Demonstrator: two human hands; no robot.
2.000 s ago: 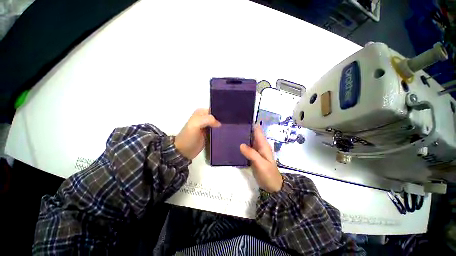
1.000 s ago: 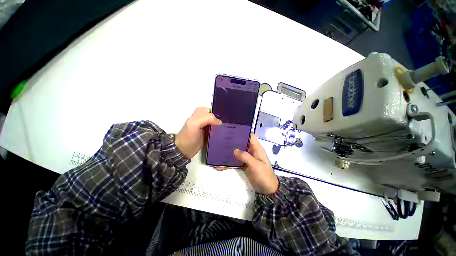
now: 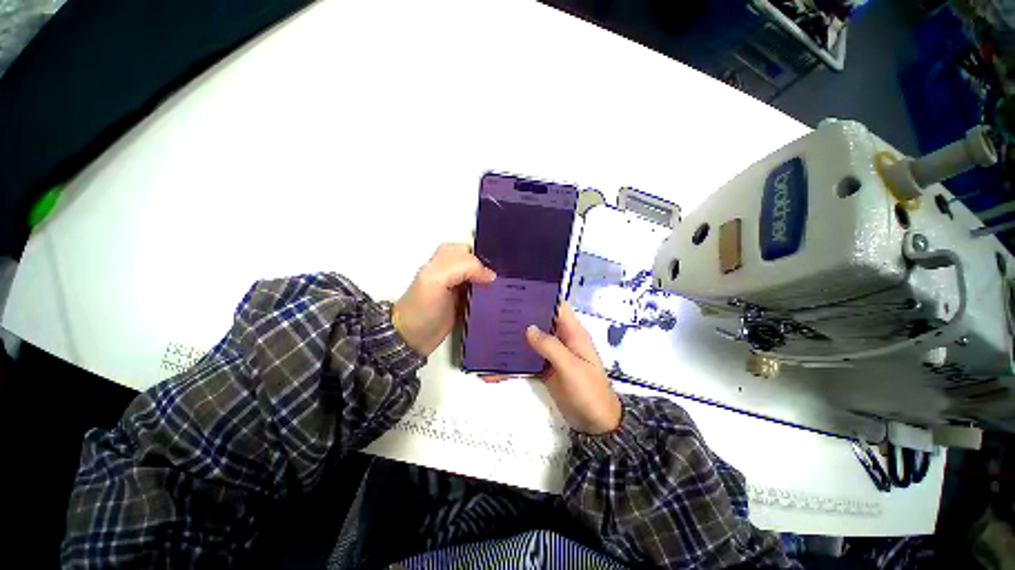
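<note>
A smartphone (image 3: 521, 273) with a purple-tinted screen is held upright over the white table, left of the needle area. My left hand (image 3: 437, 298) grips its left edge, with the thumb on the screen's left side. My right hand (image 3: 575, 370) holds its lower right edge, with the thumb over the lower screen. The screen shows a dark upper block and small lines of text below. Most fingers are hidden behind the phone.
A white sewing machine head (image 3: 824, 239) stands at the right, its lit needle area (image 3: 640, 301) beside the phone. Black-handled scissors (image 3: 890, 462) lie at the table's right end. Dark cloth (image 3: 100, 100) is at the far left, with a small green object (image 3: 46, 206). Ruler marks run along the front edge.
From two seconds ago to one second ago, the phone tilted slightly and its screen came to show text lines. Since then the hands have barely moved.
</note>
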